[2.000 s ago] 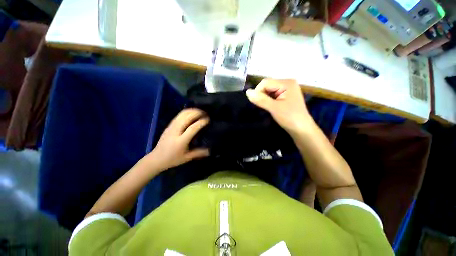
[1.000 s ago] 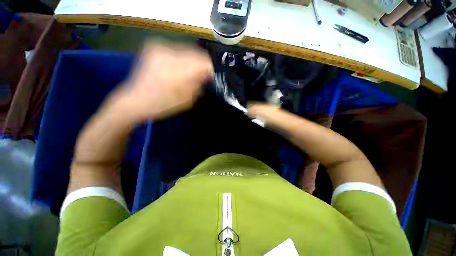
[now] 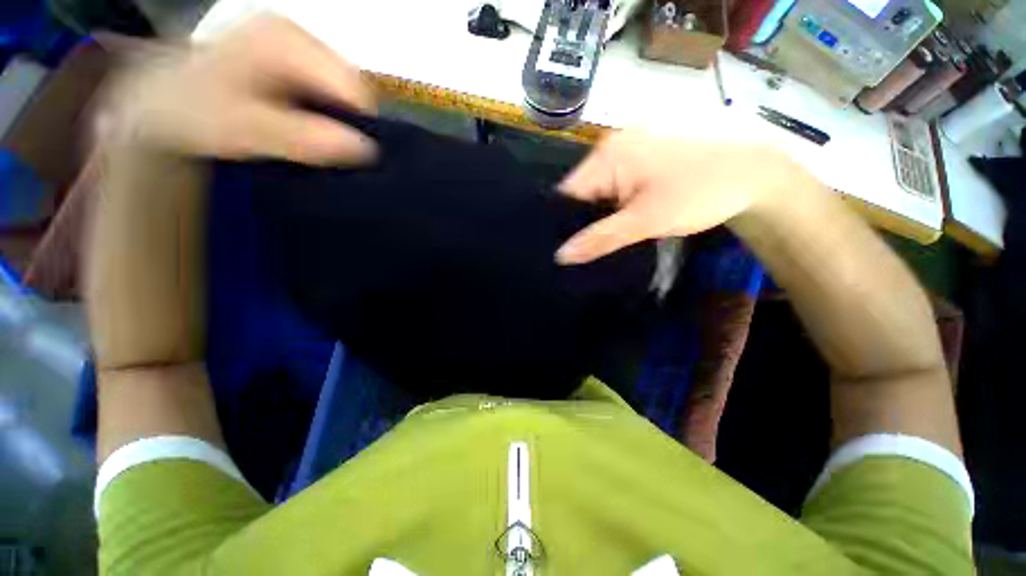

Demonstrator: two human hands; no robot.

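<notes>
A black cloth garment point(image 3: 450, 259) is spread between my two hands, over my lap and in front of the table edge. My left hand point(image 3: 253, 96), blurred, is raised at the upper left and grips the cloth's upper left corner between thumb and fingers. My right hand point(image 3: 664, 186) pinches the cloth's right side near the table edge. A small whitish piece point(image 3: 666, 268) hangs below my right hand. The machine bed end point(image 3: 563, 68) projects past the table edge beyond the cloth, not touching it.
On the white table point(image 3: 450, 56) are a cardboard box point(image 3: 686, 34), a pen point(image 3: 721, 79), dark snips point(image 3: 794, 125), a button-grid device point(image 3: 912, 155), a control panel point(image 3: 844, 39) and thread cones point(image 3: 900, 84). A blue bin point(image 3: 242, 338) is at the left, partly covered by cloth.
Both hands have moved up and apart, the left to the upper left. The cloth, earlier bunched under the machine bed end and then pulled out, is now spread wide. The view has shifted.
</notes>
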